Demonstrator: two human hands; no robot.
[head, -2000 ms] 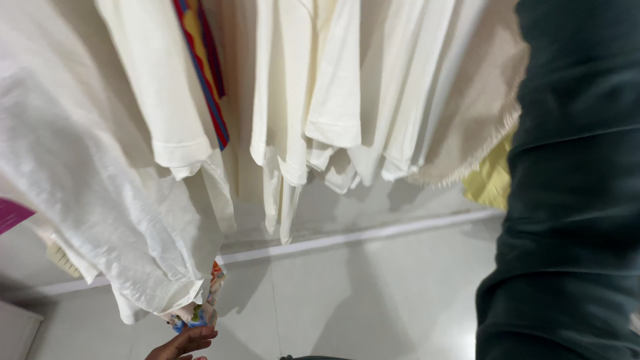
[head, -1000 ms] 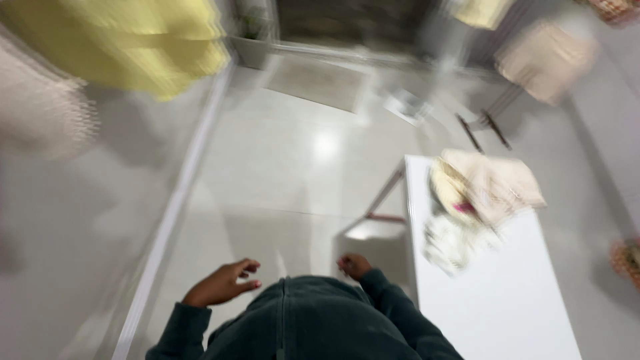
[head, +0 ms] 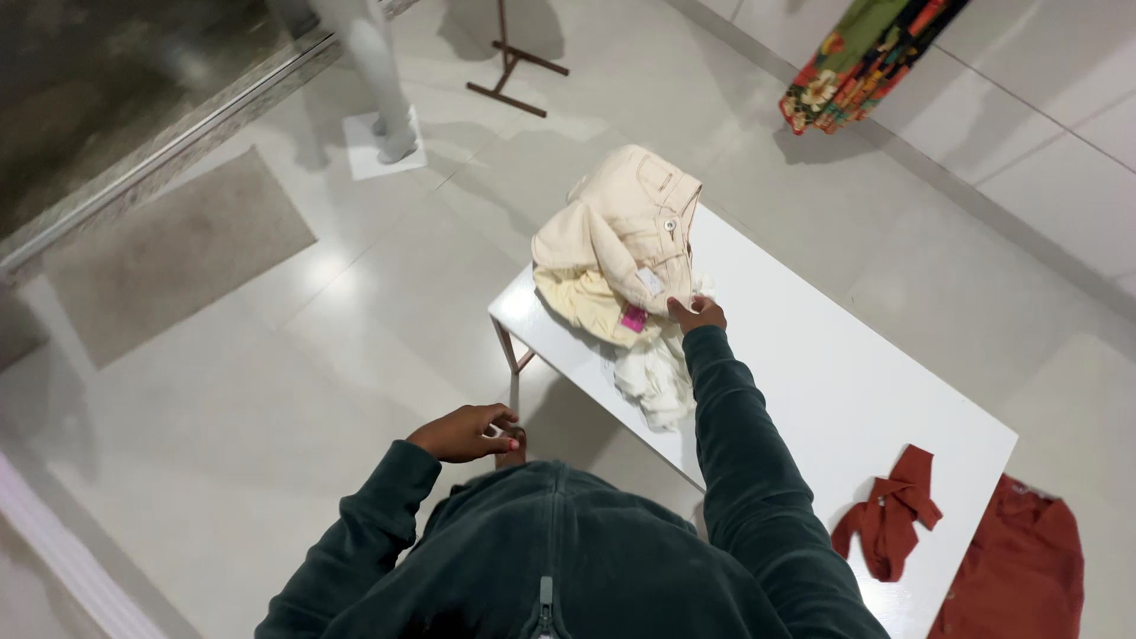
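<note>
My right hand (head: 698,314) pinches the waistband edge of the cream denim garment (head: 626,222), which has a metal button and lies at the table's far left end. Under it is a pale yellow garment (head: 577,297) with a pink tag (head: 634,318). A crumpled white garment (head: 655,382) lies beside them, nearer my body. My left hand (head: 469,433) hangs in the air left of the white table (head: 799,355), fingers apart and curled, holding nothing.
A rust-red garment (head: 892,519) lies on the table's near right part; another rust-red garment (head: 1021,559) is beyond its edge. A floral garment (head: 834,80) hangs at top right. A metal stand (head: 515,80), a mannequin's foot (head: 398,142) and a grey mat (head: 182,253) are farther off.
The view has swung from hanging white clothes to the table. My right hand has moved from near my body to the cream garment and taken hold of it.
</note>
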